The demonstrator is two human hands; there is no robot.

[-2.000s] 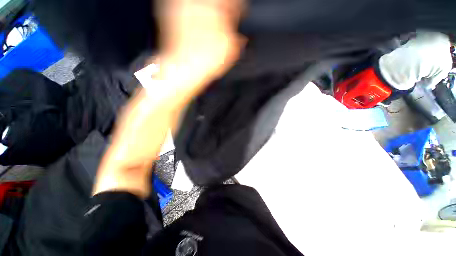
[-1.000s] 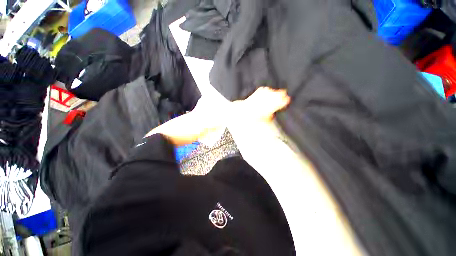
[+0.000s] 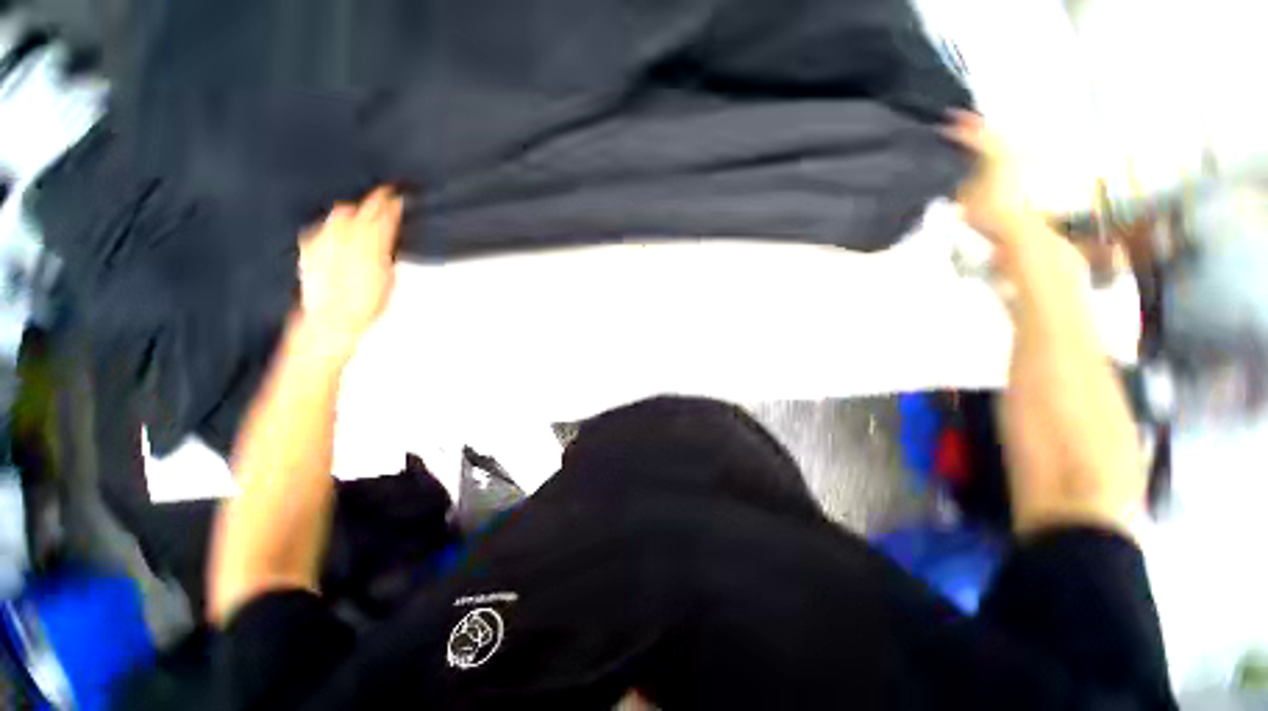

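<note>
The black garment (image 3: 668, 167) lies across the far part of the white padded board (image 3: 668, 327), its near edge running straight between my hands. My left hand (image 3: 351, 257) grips the cloth near the garment's left part, fingers bent over the edge. My right hand (image 3: 990, 174) holds the garment's right end. Both hands are slightly blurred, and the fingertips are partly hidden in or behind the cloth.
Blue containers stand low at the left (image 3: 91, 632) and low at the right (image 3: 946, 556). Dark cloth (image 3: 396, 535) lies below the board near my body. Grey floor (image 3: 841, 458) shows past the board's near edge. The far right is blurred and overexposed.
The garment has moved from the right side to lie across the board in front of me. My hands have gone from close together to wide apart, each at the cloth. The view has turned.
</note>
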